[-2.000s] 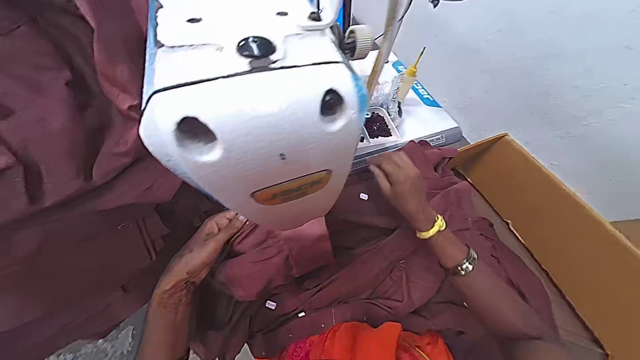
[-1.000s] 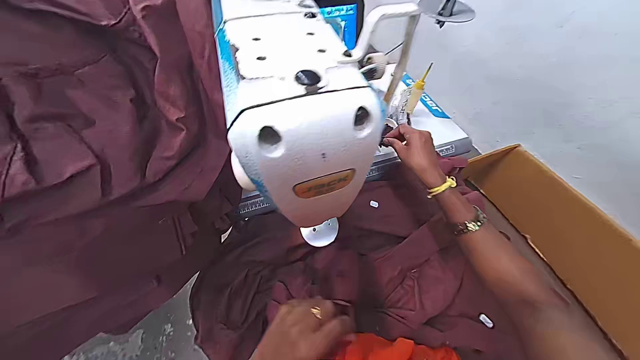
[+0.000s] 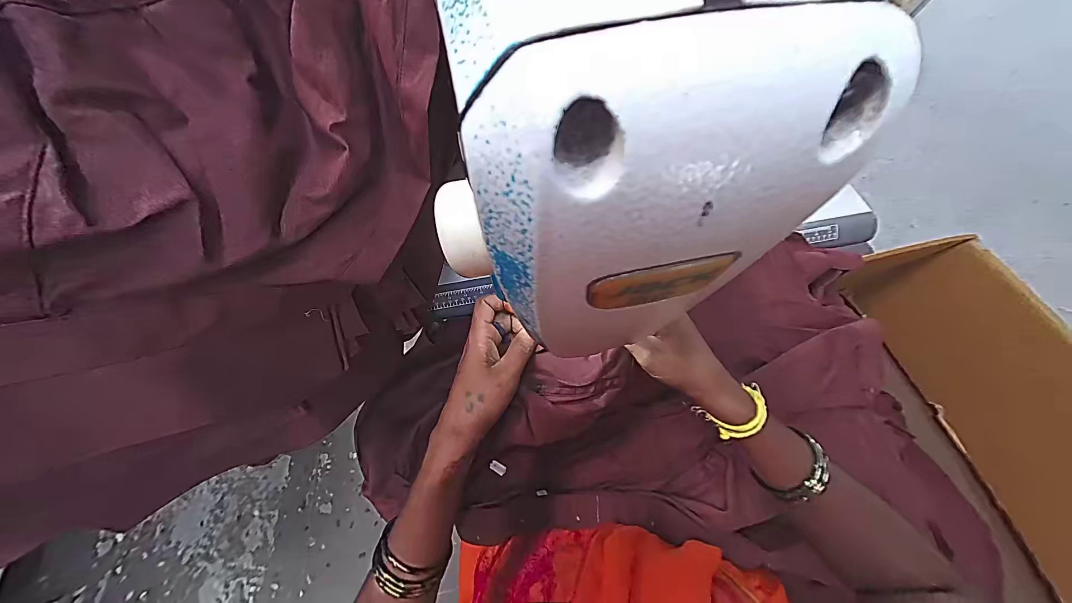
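A white sewing machine head (image 3: 670, 184) fills the upper middle of the view and hides its needle area. Maroon fabric (image 3: 603, 452) lies beneath it and over the near side. My left hand (image 3: 494, 360) is at the lower left edge of the head, fingers closed on what looks like a small dark blue item by the fabric. Partly behind the head's lower right edge, my right hand (image 3: 674, 356) is at the fabric, its fingertips hidden. Small white tags (image 3: 497, 467) lie on the cloth near my left wrist.
More maroon fabric (image 3: 167, 209) hangs in a large heap on the left. A cardboard box (image 3: 971, 377) stands at the right, beside the cloth. The machine bed's edge (image 3: 465, 297) with a ruled scale shows behind my left hand. Orange cloth (image 3: 603, 565) covers the lap.
My right hand has moved from the small items behind the machine down to the fabric below the head. My left hand has moved from the near cloth up to the head's left side. The view is closer.
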